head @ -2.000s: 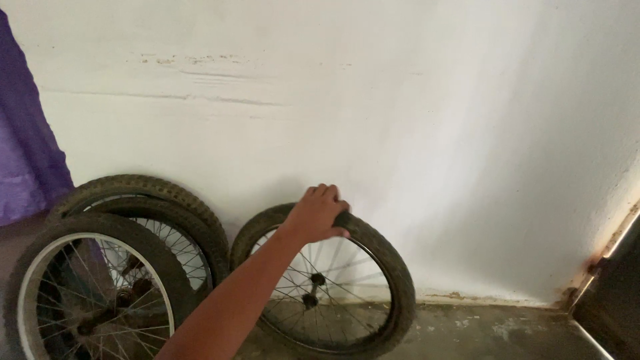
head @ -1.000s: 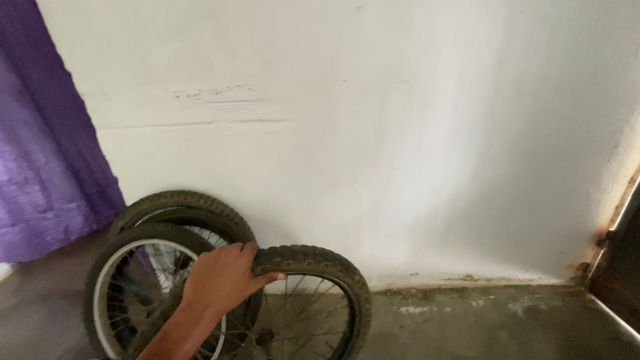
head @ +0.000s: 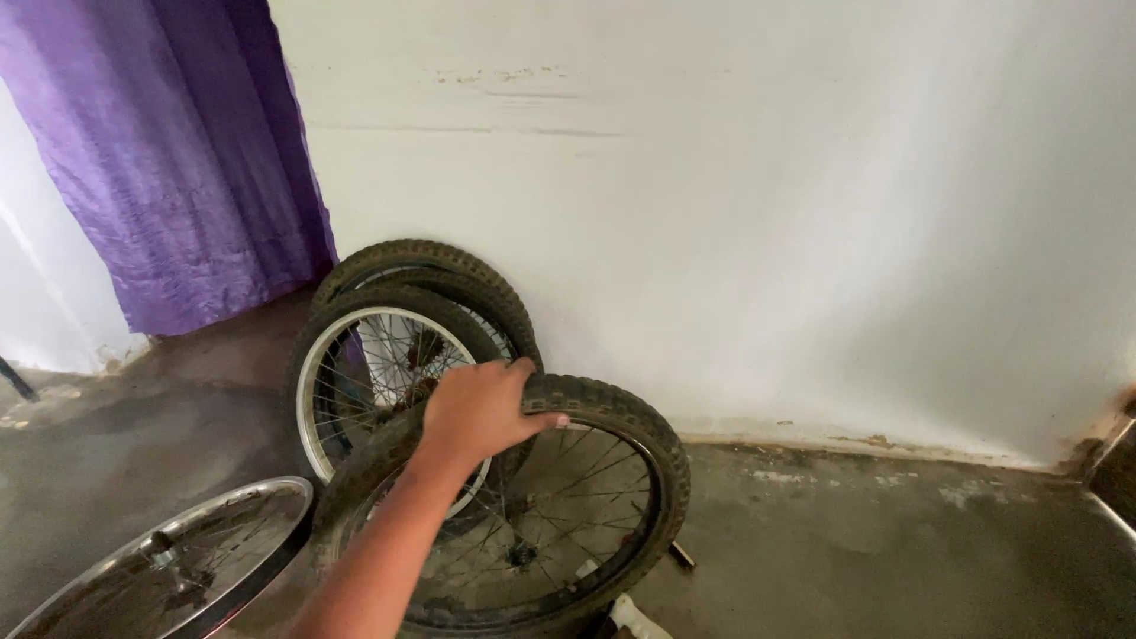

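Observation:
My left hand [head: 484,413] grips the top of a bicycle wheel's knobby black tyre [head: 621,399], with the thumb over the near side and the fingers across the tread. This wheel stands tilted, its spokes and hub visible past my forearm. Just behind it, a wheel with a silver rim [head: 311,373] and at least one more knobby-tyred wheel [head: 426,253] lean together near the wall. At the lower left is another wheel with a bare metal rim [head: 257,490], and no tyre shows on it. My right hand is out of view.
A purple curtain [head: 204,177] hangs at the left. Behind the wheels stands a white wall [head: 754,222], meeting a stained concrete floor [head: 843,550]. A small metal piece [head: 682,556] and a partly seen white object [head: 637,617] are near the held wheel's bottom edge.
My left hand has brought the held wheel away from the wall, and it now overlaps the leaning wheels. The view has shifted left, bringing the bare-rim wheel into sight.

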